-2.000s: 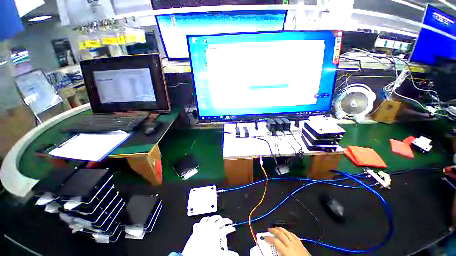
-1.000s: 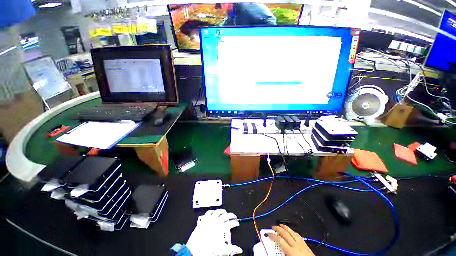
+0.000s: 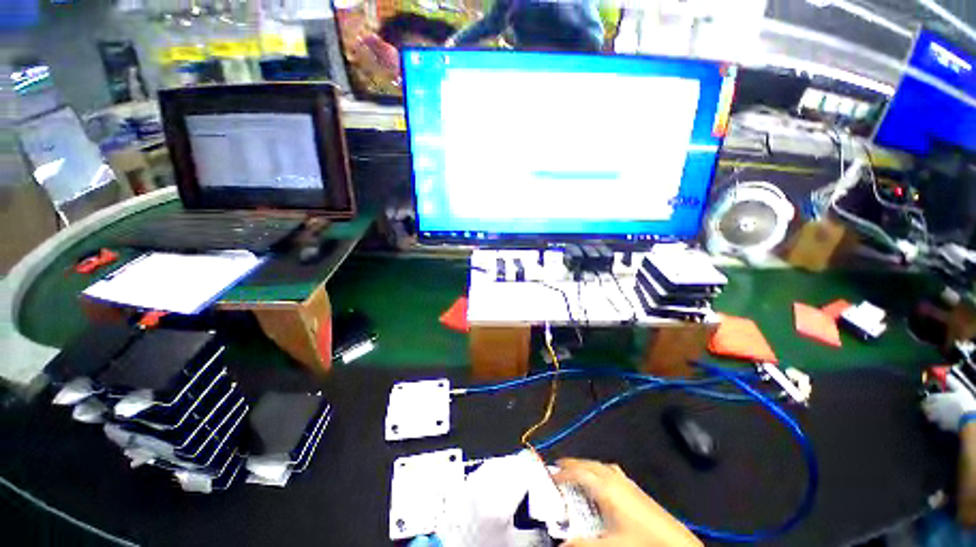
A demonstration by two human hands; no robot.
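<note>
My left hand (image 3: 498,500), in a white glove, is at the bottom centre, its fingers reaching the left side of a white unit (image 3: 580,513). My right hand (image 3: 626,511), bare, grips this unit from the right. The orange lead (image 3: 551,395) hangs from the riser and runs down to the gloved fingers; its end is hidden. A second white unit (image 3: 426,494) lies flat left of the glove. A third white unit (image 3: 418,409) lies above it, with a blue cable (image 3: 514,383) at its right edge. What the gloved fingertips pinch is unclear.
Black units (image 3: 177,401) are piled at left, and more (image 3: 681,280) stand on the white riser (image 3: 514,305). A black mouse (image 3: 690,436) lies inside the blue cable loop. The main monitor (image 3: 567,150) stands behind. Another person's gloved hand (image 3: 948,408) is at the right edge.
My left hand has moved right, off the second unit, to the unit by my right hand. My right hand has shifted slightly. The view has shifted, and another person's hand now shows at right.
</note>
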